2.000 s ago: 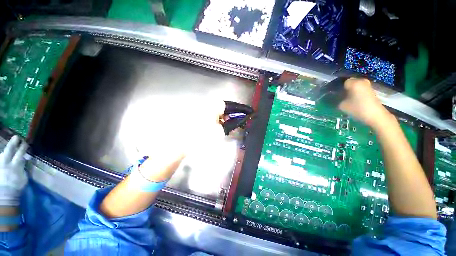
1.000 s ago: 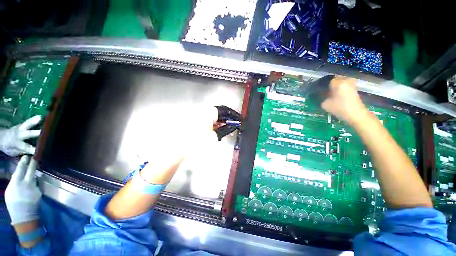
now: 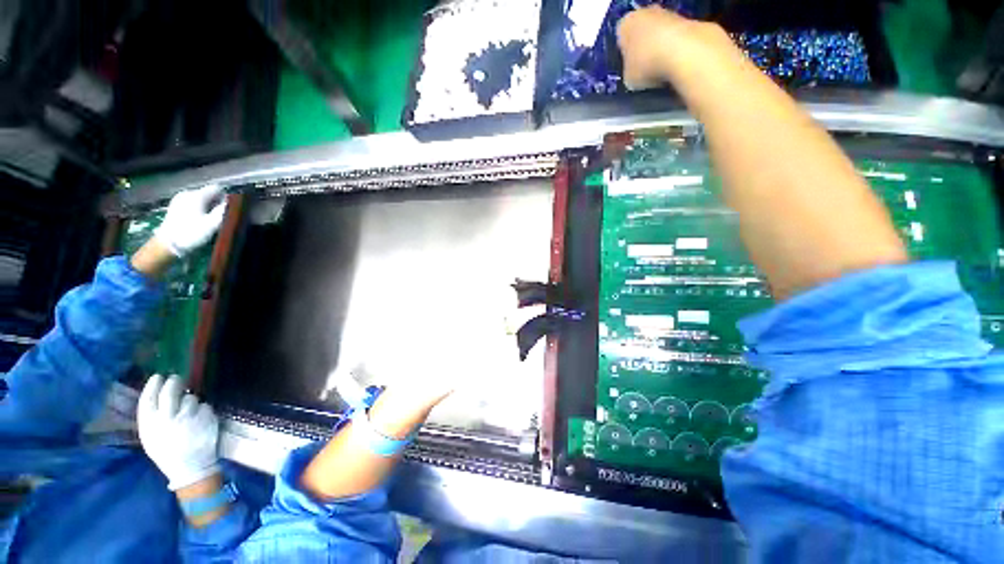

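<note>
The green circuit board (image 3: 672, 297) lies in its black carrier, partly covered by my right forearm. My left hand (image 3: 533, 320) is over the shiny metal plate at the carrier's left crossbar. Its palm is washed out by glare; black-covered fingertips pinch small blue pieces that look like blue capacitors (image 3: 568, 315). My right hand (image 3: 657, 46) reaches into the middle bin of dark-blue capacitors (image 3: 584, 79) at the top. Its fingertips are hidden, so its grip cannot be told.
A bin of white pieces (image 3: 446, 83) stands left of the middle bin, and one of tiny blue components (image 3: 809, 55) right of it. Conveyor rails (image 3: 374, 154) run along front and back. At left, a neighbouring person's white-gloved hands (image 3: 182, 430) are at another board (image 3: 176, 331).
My right hand has moved from above the board's far edge up to the middle bin. The view has shifted. My left hand stays by the crossbar. The neighbour's gloved hands have moved apart.
</note>
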